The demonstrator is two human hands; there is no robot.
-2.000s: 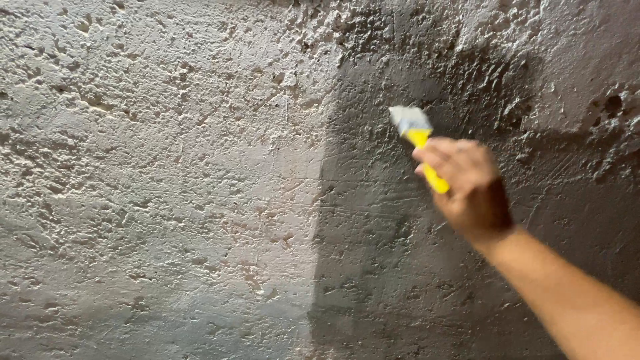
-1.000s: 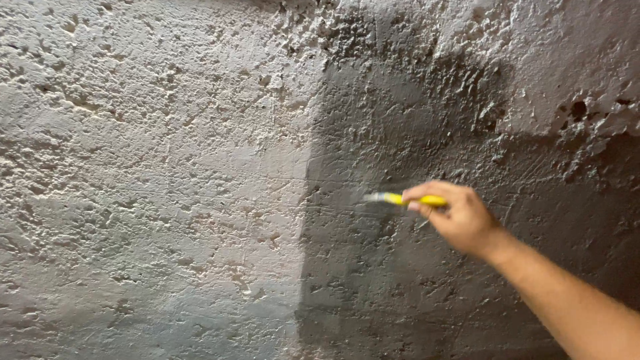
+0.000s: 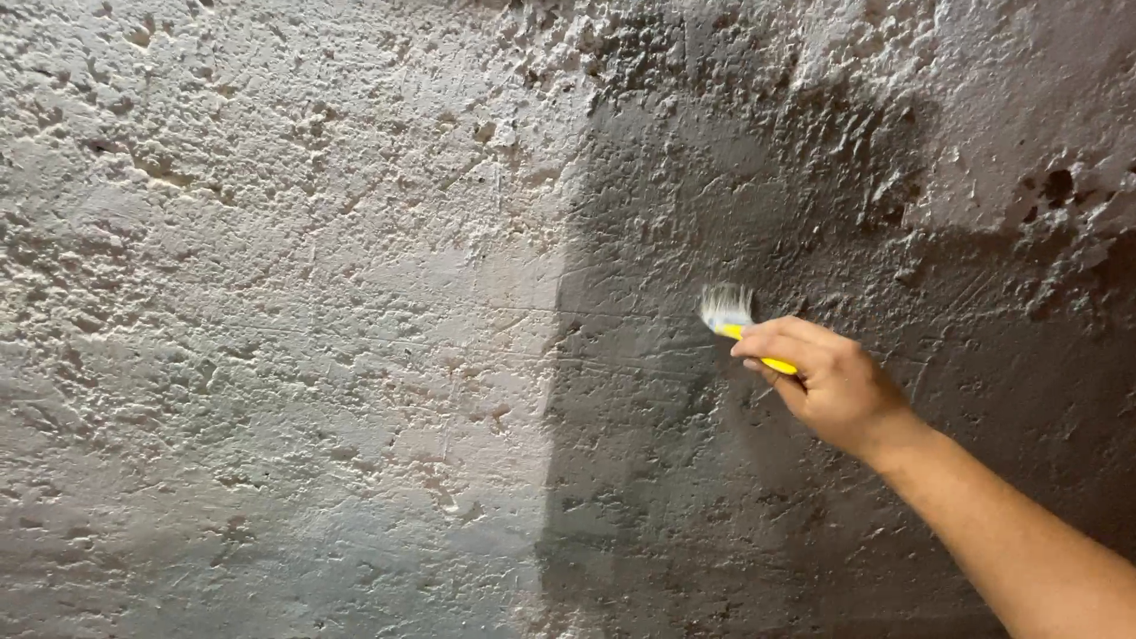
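My right hand [image 3: 821, 377] reaches in from the lower right, its fingers closed around the yellow handle of a paintbrush [image 3: 728, 309]. The brush's pale bristles point up and are splayed against a rough plaster wall [image 3: 399, 293]. Around the brush the wall has a dark, wet-looking area [image 3: 648, 373] with a fairly straight left edge. To the left of that edge the plaster is light grey and dry-looking. My left hand is not in view.
The wall fills the view. Its upper part is coarse and pitted, with a raised, flaking ridge [image 3: 896, 186] at the upper right and a dark hole [image 3: 1058, 188] near the right edge.
Between the earlier frames my right hand moved down the wall with the brush. The brush lay nearly level one second ago; now its bristles point up.
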